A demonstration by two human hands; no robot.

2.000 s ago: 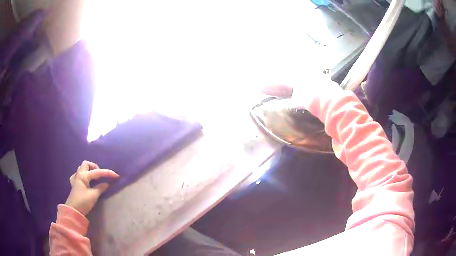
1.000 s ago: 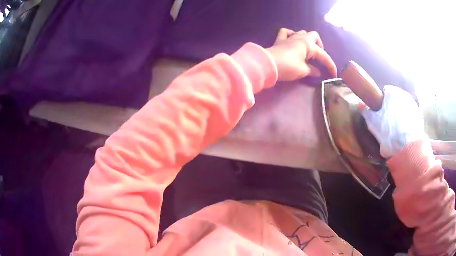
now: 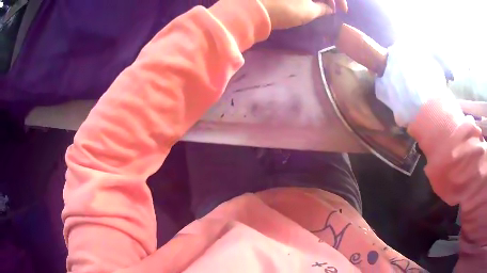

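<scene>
A dark purple garment panel (image 3: 315, 33) lies along the far part of the pressing table. My bare left hand (image 3: 299, 11) is at the top edge of the picture, over the panel. Its fingertips are at the cloth and partly cut off, so I cannot tell whether they pinch it. My right hand (image 3: 408, 80), in a white glove, is shut on the brown handle of the iron (image 3: 363, 101). The iron's pointed tip is near the panel's lower edge, and its rear end juts over the table's front edge.
The pale, stained pressing table (image 3: 267, 114) runs across in front of me. More dark purple cloth (image 3: 80, 48) lies at the left and hangs near the table's edge. Strong glare hides the upper right. My lap is below the table edge.
My left hand has moved from the cloth at the far left to the panel near the iron. The view has swung; hands, iron and table now sit higher in the picture than one second ago.
</scene>
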